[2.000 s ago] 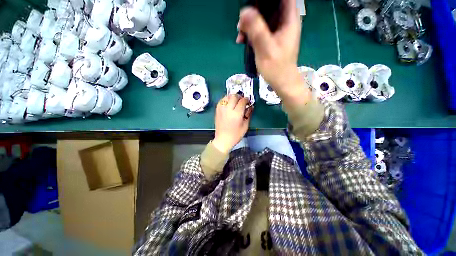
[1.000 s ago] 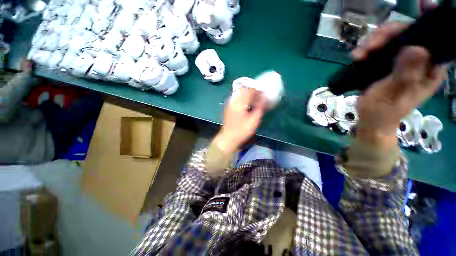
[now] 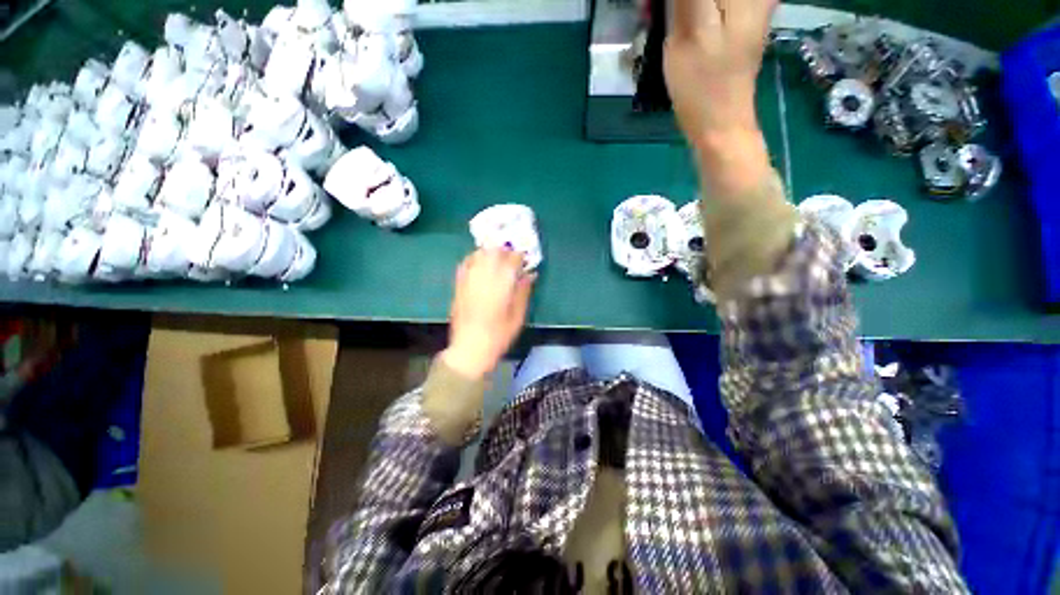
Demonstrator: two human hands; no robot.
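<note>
My left hand [image 3: 488,308] has its fingers on the lower side of a white motor housing [image 3: 507,233] that lies on the bench in front of me. My right hand [image 3: 721,58] is at the top of the view, closed around the black electric screwdriver [image 3: 653,64], in front of the silver-grey screw feeder [image 3: 614,72]. The screwdriver's tip cannot be made out. A row of white motor units [image 3: 640,236] with dark centre holes lies to the right, partly hidden by my right forearm.
Assembled white units [image 3: 151,174] are stacked at left, with a pair [image 3: 372,188] beside them. Loose stators [image 3: 901,99] are heaped at back right. A blue crate [image 3: 1038,128] is at the right edge. A brown cardboard box [image 3: 250,395] is below the bench at left.
The view swung left and back. A housing left the middle and now lies with the one near the stack. My left hand is on another housing; my right hand moved to the screw feeder.
</note>
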